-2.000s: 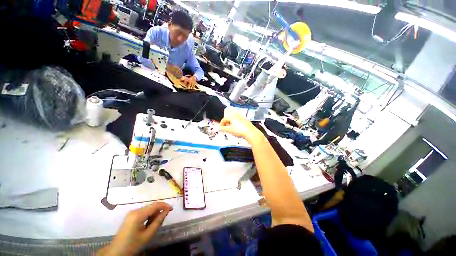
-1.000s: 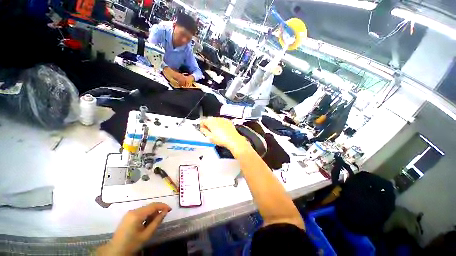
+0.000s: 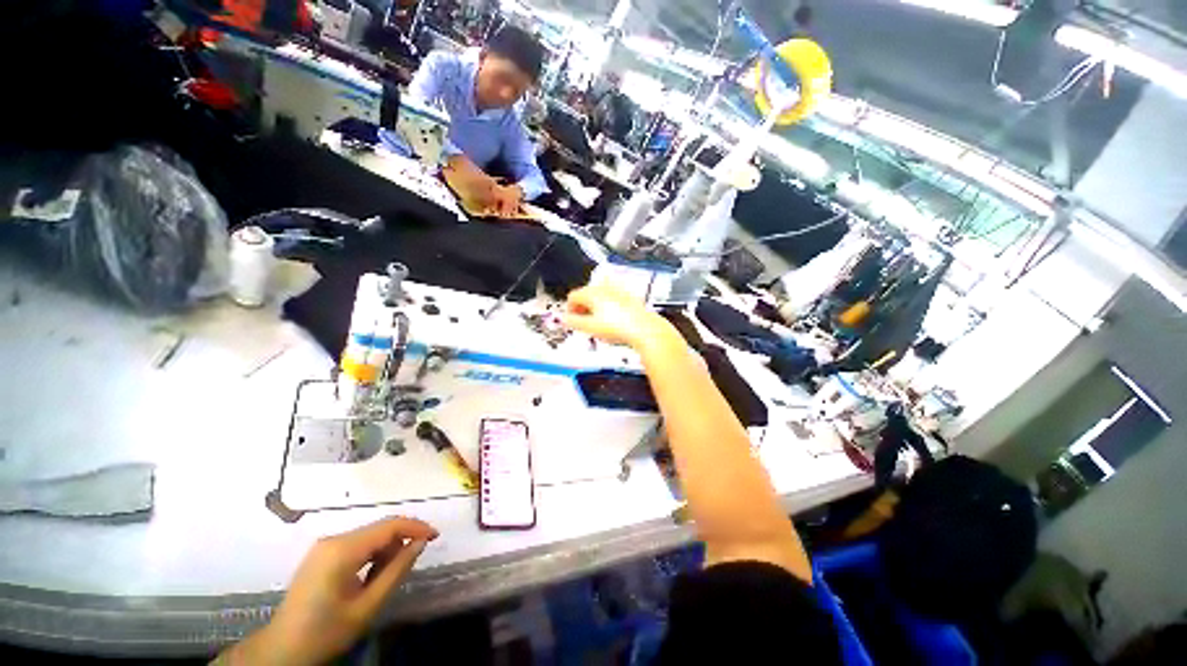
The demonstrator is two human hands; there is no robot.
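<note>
The white JACK sewing machine stands on the table before me. My right hand is over the right part of its top, fingertips bent together at small metal fittings; whether it holds anything is too small to tell. My left hand is low at the table's front edge, thumb and forefinger tips close together; a tiny dark spot shows there, unclear what. A phone with a lit screen lies on the machine bed. Snips with yellow handles lie to its left. The black control panel is beside my right forearm.
A grey fabric piece lies at left. A white thread cone and a plastic-wrapped bundle stand behind it. Dark fabric lies behind the machine. A person works opposite. Blue crates are at lower right.
My right hand moved left over the metal fittings, then back right, uncovering them and the control panel. My left hand stays low with fingertips close. The camera view shifted slightly.
</note>
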